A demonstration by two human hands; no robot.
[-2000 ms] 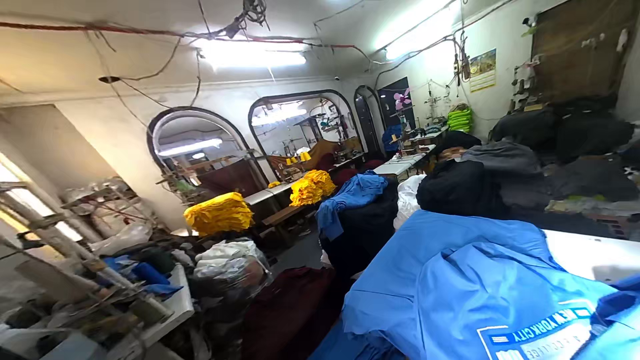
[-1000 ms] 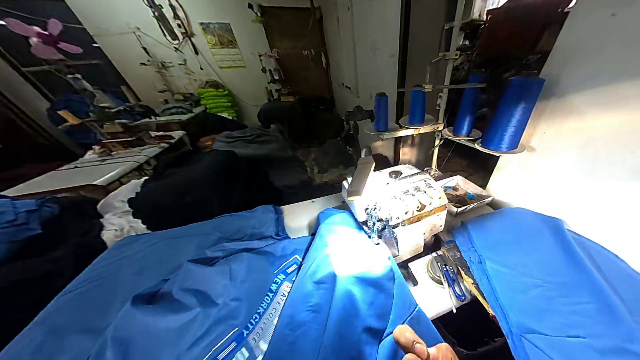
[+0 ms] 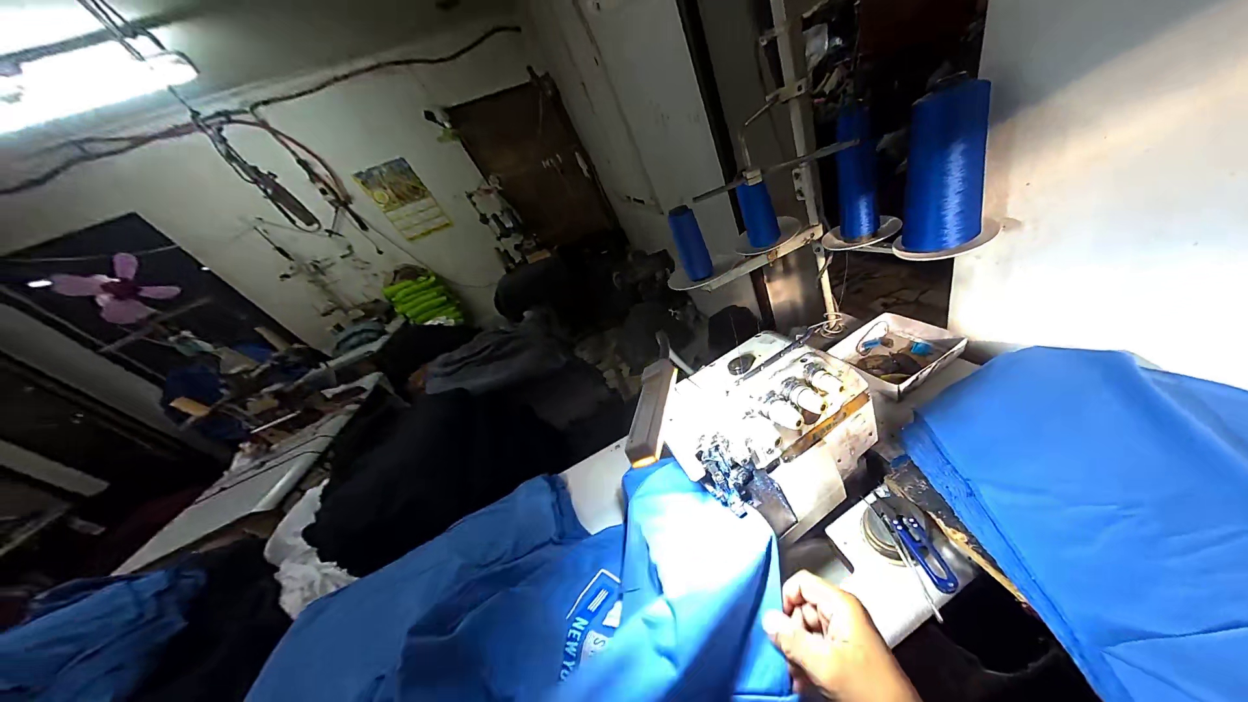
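Note:
A blue printed fabric piece runs up to the needle area of an overlock sewing machine, where a lamp lights it brightly. My right hand, fingers curled, pinches the fabric's right edge just below the machine head. My left hand is out of view. Blue-handled thread snips lie on the machine's bed beside a round metal plate, right of the fabric. Farther right lies a stack of blue fabric.
Behind the machine stand a thread rack with blue thread cones and a small white tray of odds and ends. Dark cloth heaps and another sewing table lie to the left. A white wall borders the right side.
The view has swung from the room to the machine. My right hand, absent two seconds ago, came in at the bottom edge and now shows more fully at the fabric's edge.

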